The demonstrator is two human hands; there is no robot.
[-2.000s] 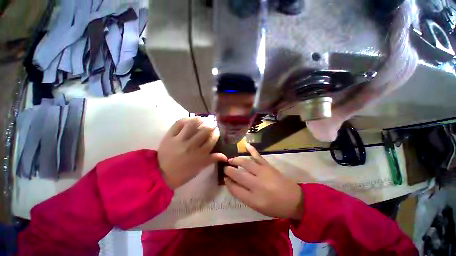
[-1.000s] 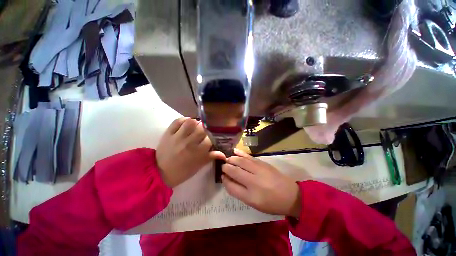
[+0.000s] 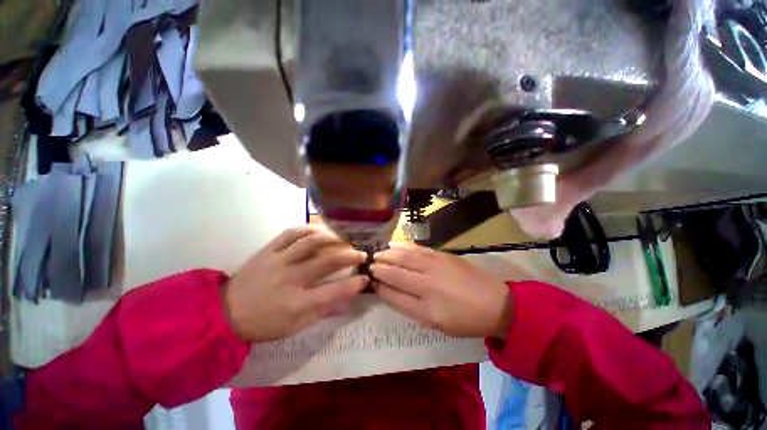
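Observation:
A small dark strip (image 3: 368,267) lies before the machine's needle area, mostly covered by fingers. My left hand (image 3: 294,284) pinches its left side between thumb and fingers. My right hand (image 3: 439,290) pinches its right side, fingertips nearly touching the left ones. The shiny upright piece (image 3: 353,101) of the machine hides the strip's far end and the needle. Part of the presser foot area (image 3: 416,227) shows beside it in lamp glow. Both hands are bare, with red sleeves.
The machine head (image 3: 538,50) fills the top right. Grey strips (image 3: 71,231) lie stacked at left, with a loose strip pile (image 3: 109,84) behind. Scissors (image 3: 582,241) and a green tool (image 3: 654,264) lie at right. A pale hank (image 3: 647,151) hangs on the machine.
My left hand has moved slightly down and towards me, its fingers now lower on the strip. My right hand's fingers have closed in beside it. The head view has shifted a little to the right.

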